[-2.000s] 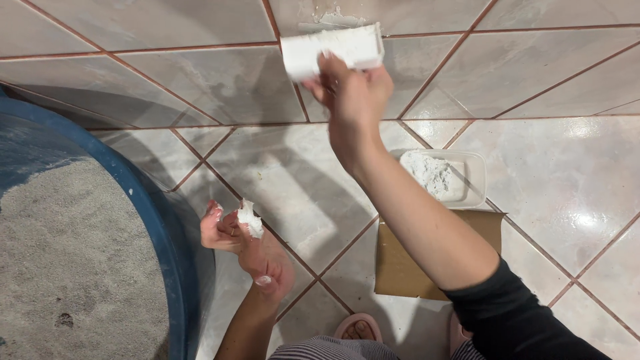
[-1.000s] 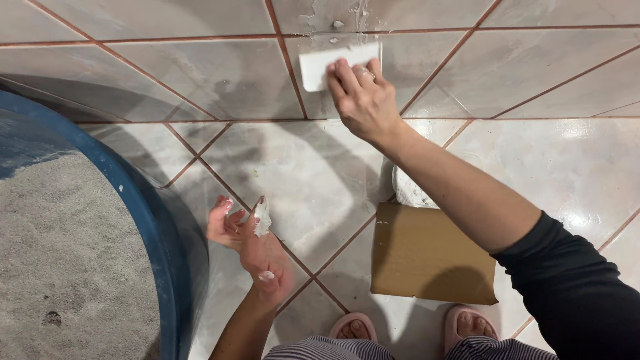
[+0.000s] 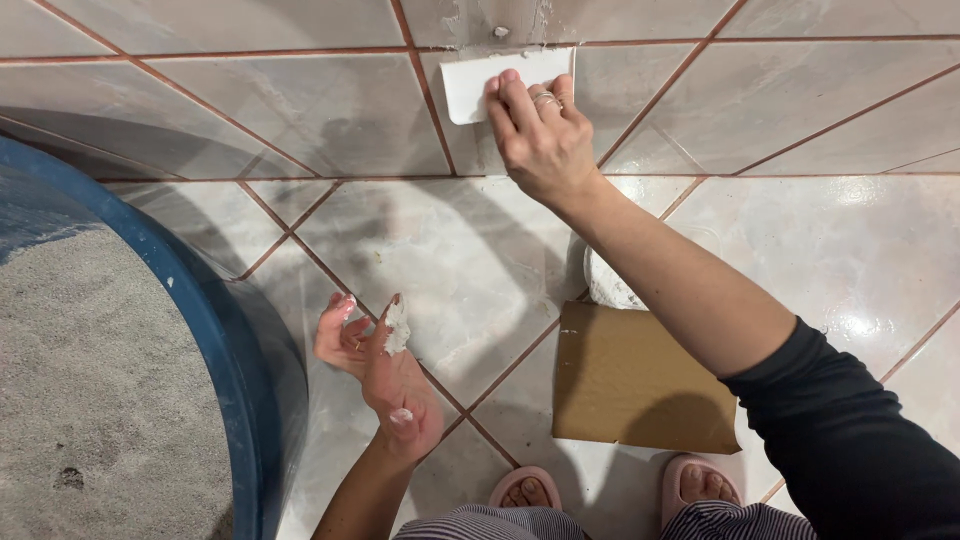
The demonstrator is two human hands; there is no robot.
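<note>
My right hand (image 3: 544, 135) grips a flat white scraper (image 3: 469, 90) with a rounded corner. Its long top edge lies against the tiled wall (image 3: 285, 97), just below a smear of white paste (image 3: 501, 31). Lower left of it, my left hand (image 3: 386, 367) hovers over the floor with its fingers apart, holding no tool. White paste clings to its thumb, fingertips and palm edge. A clear plastic container (image 3: 611, 281) of white paste stands on the floor, partly hidden behind my right forearm.
On the left a large blue tub (image 3: 199, 300) holds grey granular material (image 3: 105, 375). A piece of brown cardboard (image 3: 637, 375) lies on the tiled floor (image 3: 450, 247) beside the container. My feet in pink slippers (image 3: 525, 480) are at the bottom edge.
The scraper was higher up the wall two seconds ago and blurred; it now sits a little lower, flatter against the tiles. The left hand has stayed nearly in place.
</note>
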